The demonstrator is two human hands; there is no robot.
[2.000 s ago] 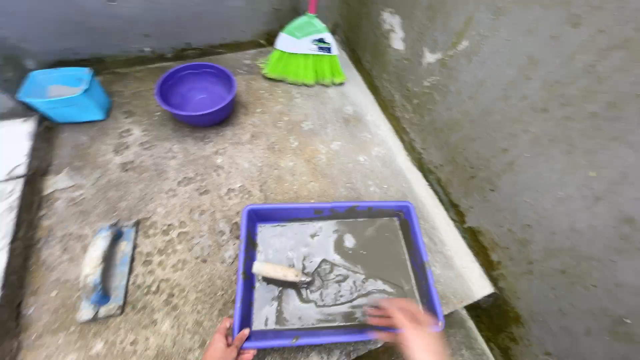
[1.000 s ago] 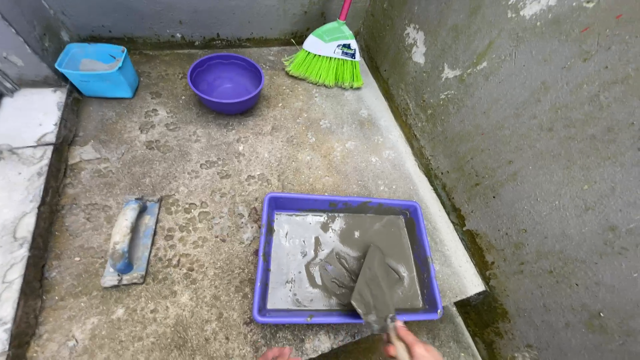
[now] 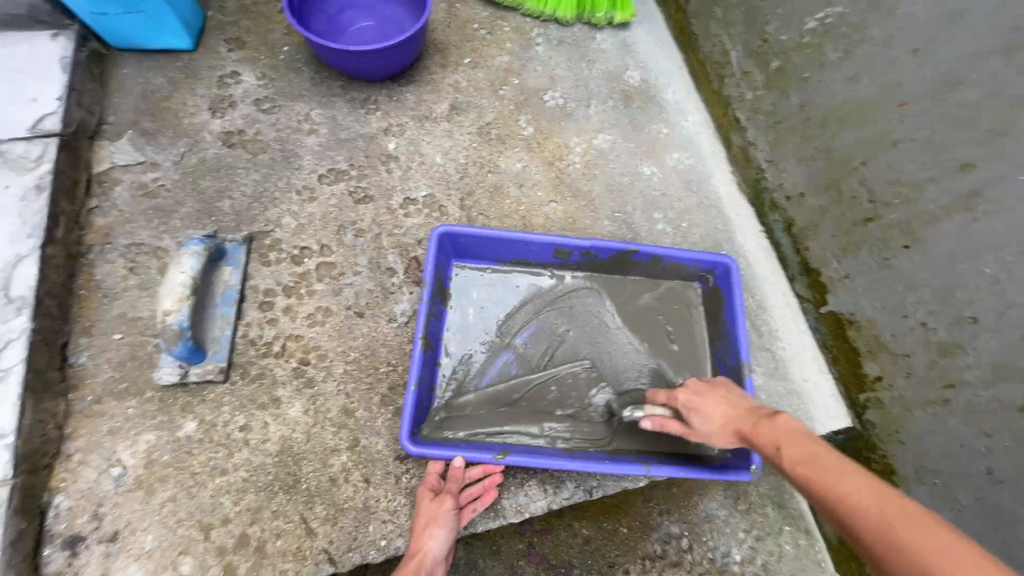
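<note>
A purple plastic tray [image 3: 584, 464] lies on the concrete slab, holding wet grey cement mix [image 3: 552, 344] with curved and straight streaks across it. My right hand [image 3: 708, 412] grips the handle of a trowel [image 3: 640, 412] low in the right half of the tray; the blade is hidden in the mix. Just outside the near rim, toward the tray's left corner, my left hand [image 3: 456, 500] has its fingers spread, with the fingertips at the rim and nothing held. On the slab to the left rests a blue plastering float [image 3: 200, 308] with a worn, cement-stained handle.
A purple bowl [image 3: 360, 40] and a light blue container [image 3: 148, 20] stand at the far side. Green broom bristles [image 3: 572, 8] show at the top edge. A grey wall [image 3: 904, 200] runs along the right. Below the tray the slab ends in a broken edge.
The trowel, raised over the tray with its blade visible one second ago, is now down in the mix. My left hand has come further into view beside the near rim. The view has shifted closer.
</note>
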